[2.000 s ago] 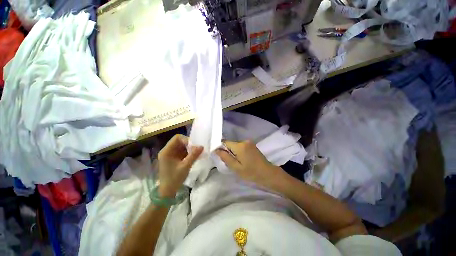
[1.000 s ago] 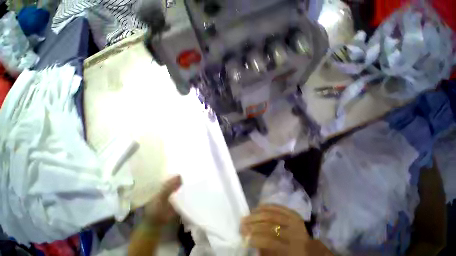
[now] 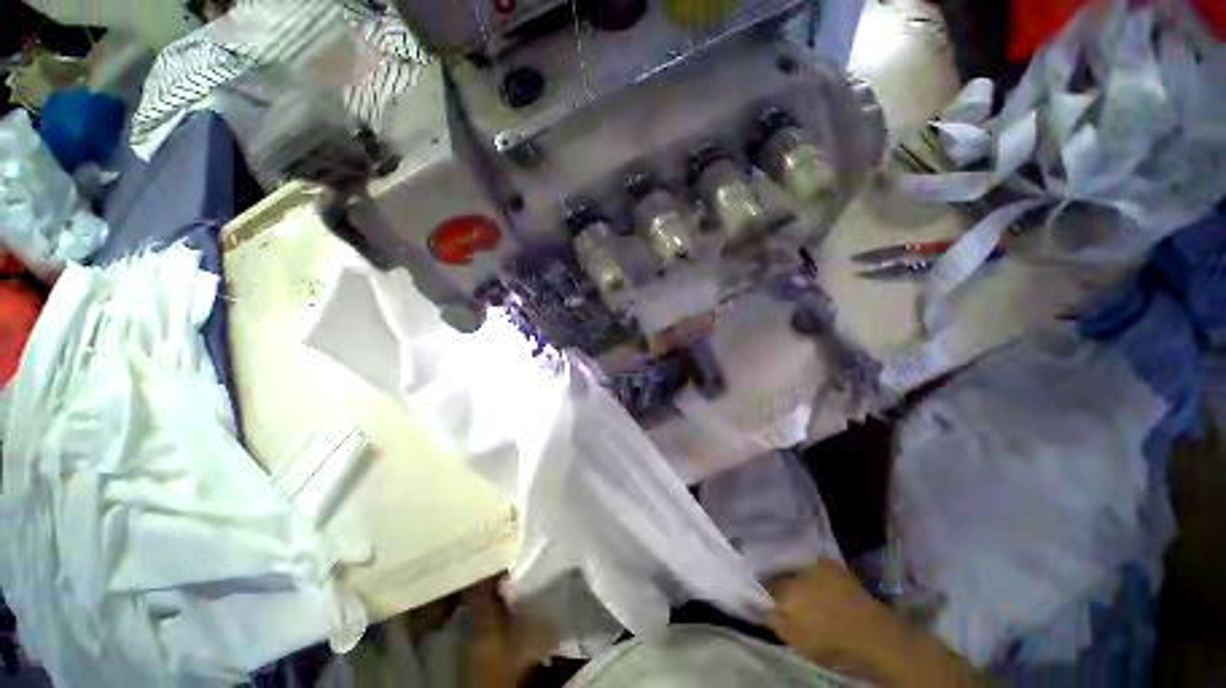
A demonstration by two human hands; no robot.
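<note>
A white garment piece [image 3: 598,470] runs from the needle area [image 3: 518,336] of the overlock machine [image 3: 645,202] down over the table's front edge. My right hand [image 3: 840,618] is at the bottom, blurred, holding the lower right end of the piece. My left hand [image 3: 504,638] is at the bottom edge, dark, blurred and mostly cut off, left of the hanging cloth; its fingers cannot be made out. The far end of the piece lies on the cream table [image 3: 417,511] left of the needle.
A long heap of white pieces [image 3: 148,497] drapes at the left. A rounded white pile [image 3: 1022,497] is at the right. Thread snips [image 3: 928,253] and curling white tape [image 3: 1076,148] lie right of the machine. Striped cloth [image 3: 242,61] is at the back left.
The view shows more of the machine head. The white piece is now narrower and folded, with its upper end spread leftward. My right hand has moved right; my left hand has dropped to the bottom edge.
</note>
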